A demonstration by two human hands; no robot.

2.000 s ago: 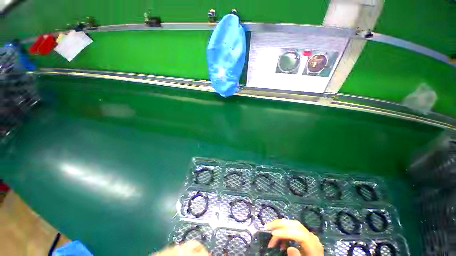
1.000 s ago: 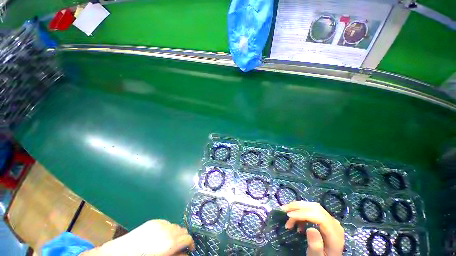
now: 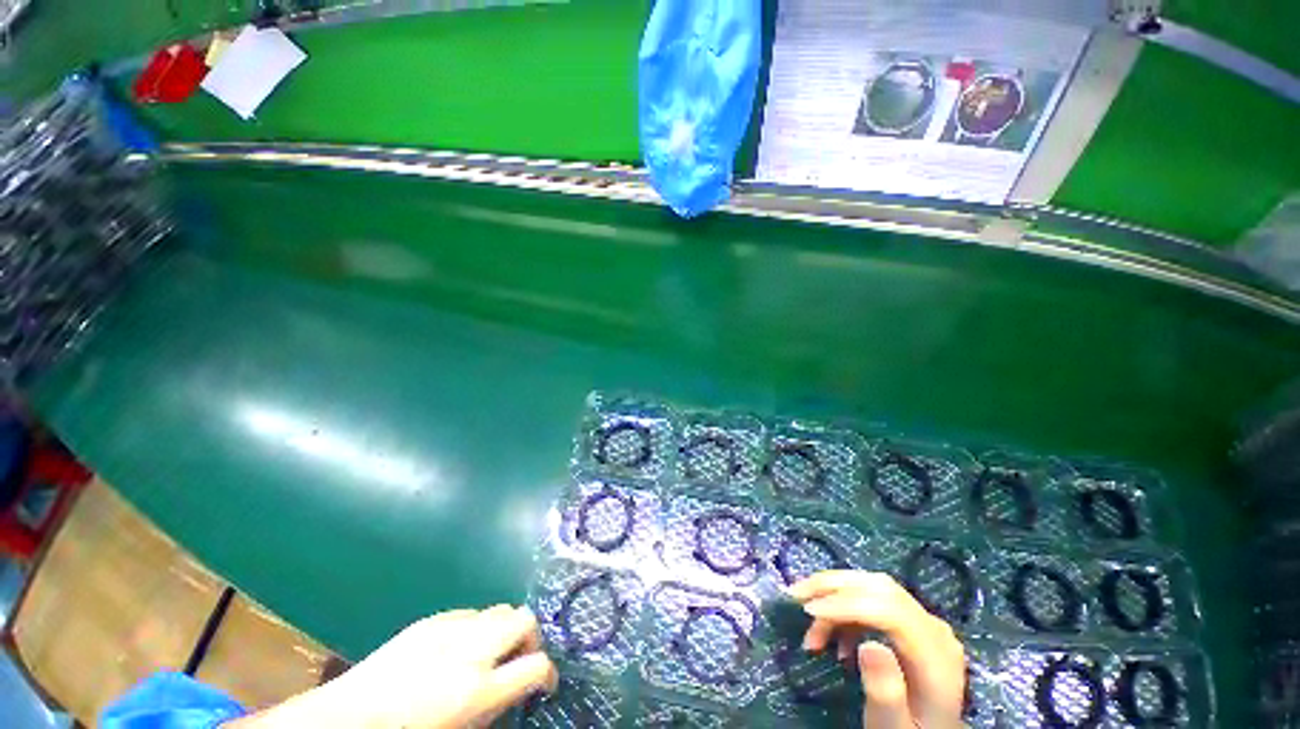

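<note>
A clear tray [image 3: 563, 516] with rows of square textured pockets lies on the bench. Black rings [image 3: 625, 444] sit in its pockets. My left hand [image 3: 463, 667] is at the tray's lower left edge, fingers bent and slightly apart, with nothing visible in them. My right hand [image 3: 895, 641] is over the middle of the tray, palm down, its fingers bent and thumb apart from them. A dark patch [image 3: 788, 622] shows beside and below its fingertips. I cannot tell whether it is a held piece or part of the tray.
A shiny layered pile [image 3: 71, 228] stands at the far left, and another dark pile at the right edge. A blue crumpled cover [image 3: 699, 107] and an instruction sheet [image 3: 820, 157] hang on the green back panel. Brown cardboard [image 3: 121, 584] shows at lower left.
The view has shifted from two seconds ago. My left hand was blurred low at the tray; it is now clearly seen at the tray's left edge. My right hand has stayed over nearly the same pockets.
</note>
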